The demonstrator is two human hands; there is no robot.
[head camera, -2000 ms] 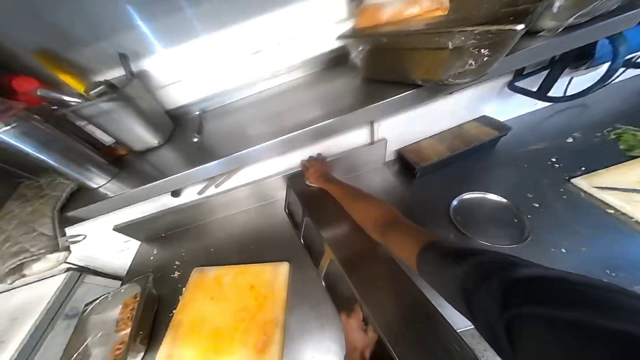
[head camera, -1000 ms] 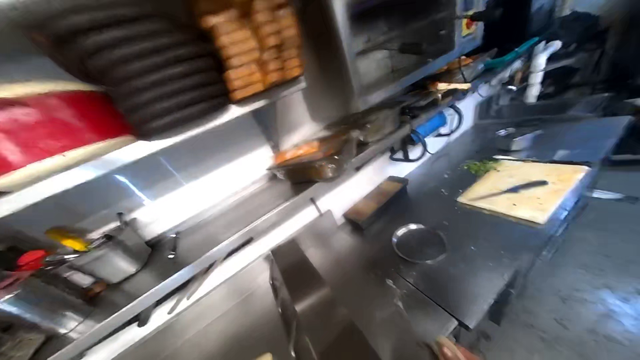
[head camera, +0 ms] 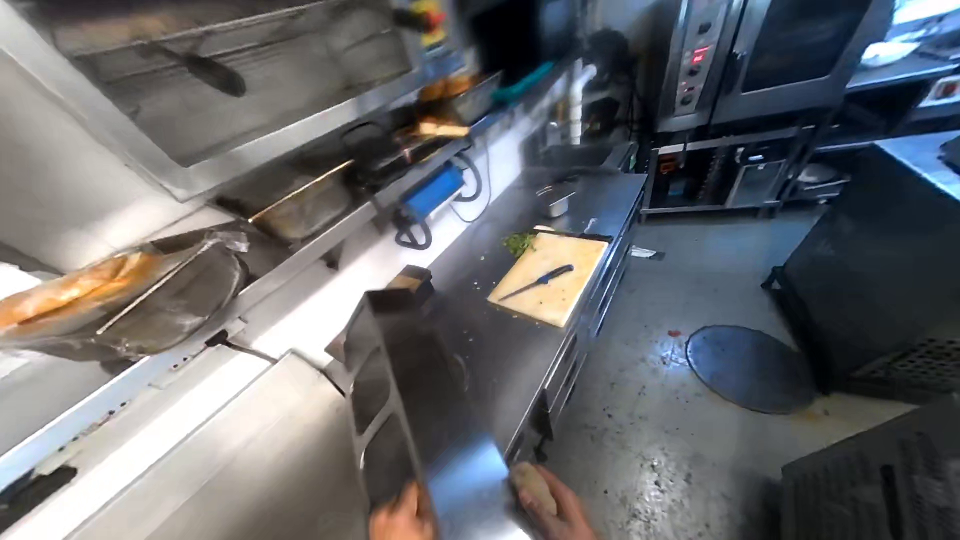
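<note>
My left hand [head camera: 405, 516] grips the lower left edge of a long stainless-steel rack with cut-out openings [head camera: 442, 390], near the bottom of the view. At the rack's near right corner, my right hand [head camera: 551, 501] is closed around its edge; a pale patch shows on that hand, too blurred to name. The rack is tilted away from me and hides part of the steel counter. Beyond it, a knife with a dark blue handle [head camera: 553, 274] lies on a cream cutting board [head camera: 564, 300], beside some green leaves [head camera: 519, 243].
A steel shelf at left holds a wrapped tray of bread [head camera: 82, 292] and metal pans [head camera: 307, 202]. Below it hangs a blue device [head camera: 433, 190] with black handles. A round dark disc [head camera: 750, 369] lies on the floor to the right, near a dark cabinet [head camera: 885, 270]. An oven [head camera: 780, 60] stands beyond.
The view has swung far right. Two seconds ago one hand was at the rack's far end; now both hands hold its near end, and the rack stands farther along the counter.
</note>
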